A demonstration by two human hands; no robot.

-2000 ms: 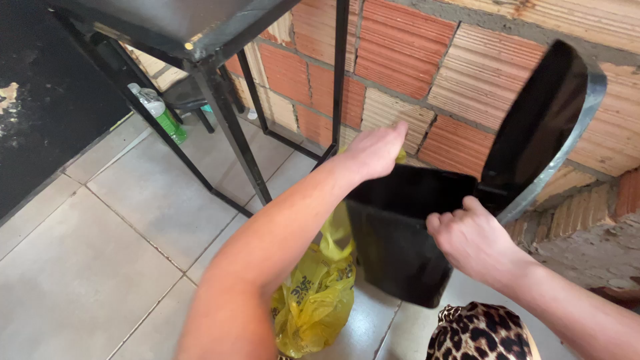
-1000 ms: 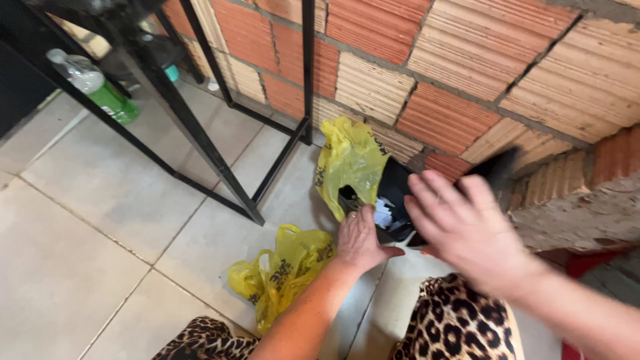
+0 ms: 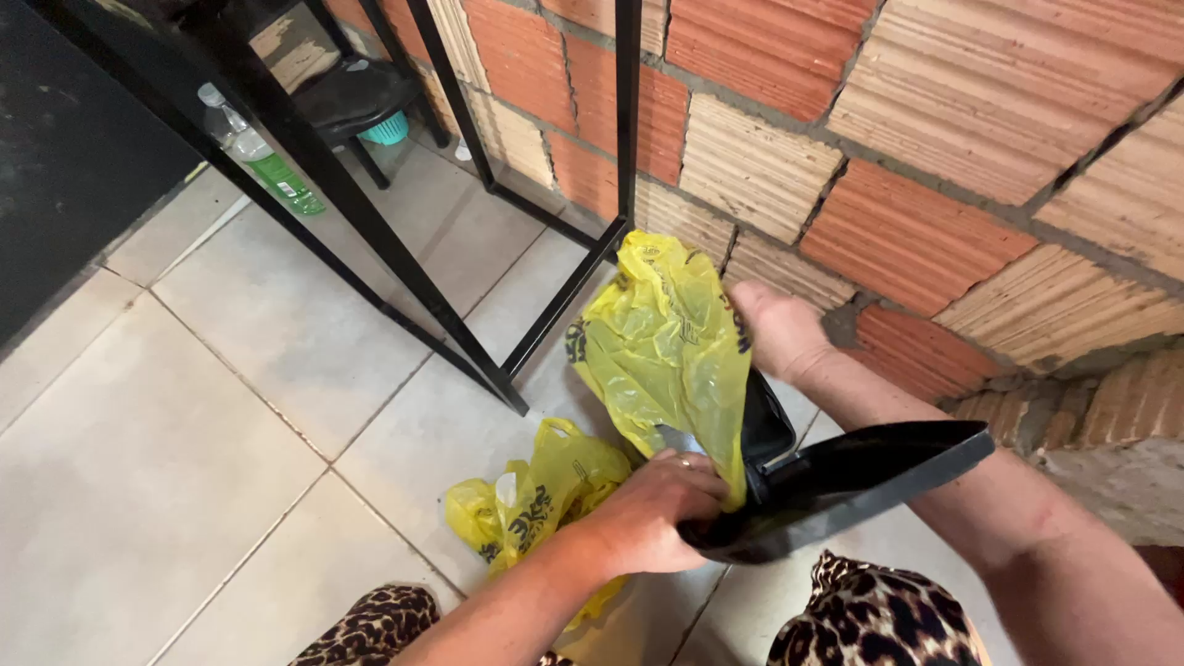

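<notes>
A yellow plastic bag is spread over the mouth of a black plastic bin, whose hinged lid stands open toward me. My left hand grips the bag's near edge beside the lid hinge and wears a ring. At the bag's far right edge is my right hand, its fingers partly hidden behind the plastic; whether they hold it I cannot tell. A second yellow plastic bag, crumpled and printed in black, lies on the floor tiles left of the bin, partly under my left forearm.
A black metal frame stands at the left, close to the bags. Behind it are a plastic bottle with green liquid, a black stool and a turquoise basket. A hollow-brick wall rises beyond the bin. My knees, in leopard print, are below.
Two seconds ago my right hand held the bin's rim with the lid raised. Since one second ago, my right hand has moved from above the bin to the bag's far side, and the bag has spread wider.
</notes>
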